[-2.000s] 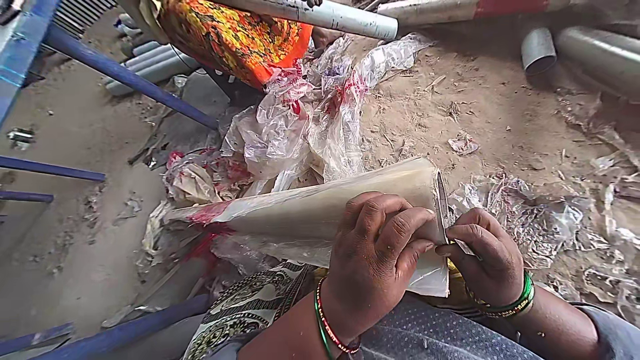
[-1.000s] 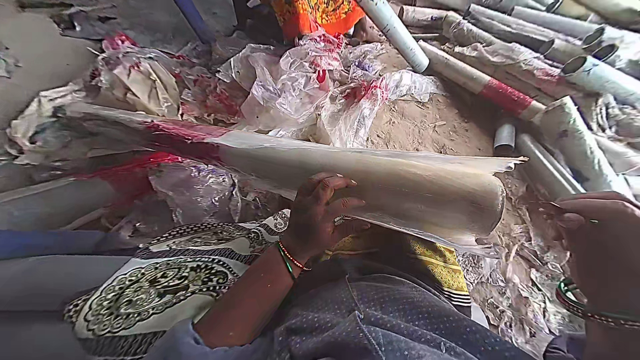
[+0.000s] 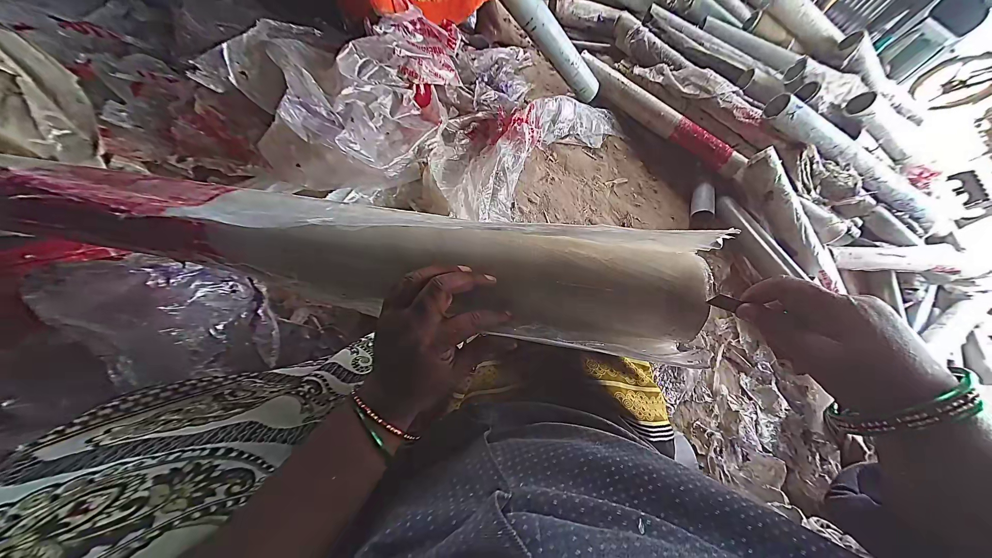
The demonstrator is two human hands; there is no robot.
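A long pipe or roll wrapped in clear plastic film lies across my lap, red toward its left part. My left hand rests on its near side around the middle, fingers spread over the film. At the right end, my right hand pinches a small dark flat blade-like piece, whose tip is at the end's edge. Torn film sticks out above that end and hangs loosely below it. Whether the piece touches the end, I cannot tell.
Crumpled clear and red plastic film lies beyond the roll, beside bare soil. A grey pipe points down toward it. Many pipes, some film-wrapped, are heaped at the right. Orange cloth shows at the top edge.
Two seconds ago both hands were together at the roll's end. My left hand then moved left along it, and my right hand came off the end, now being close beside it again. The view has swung.
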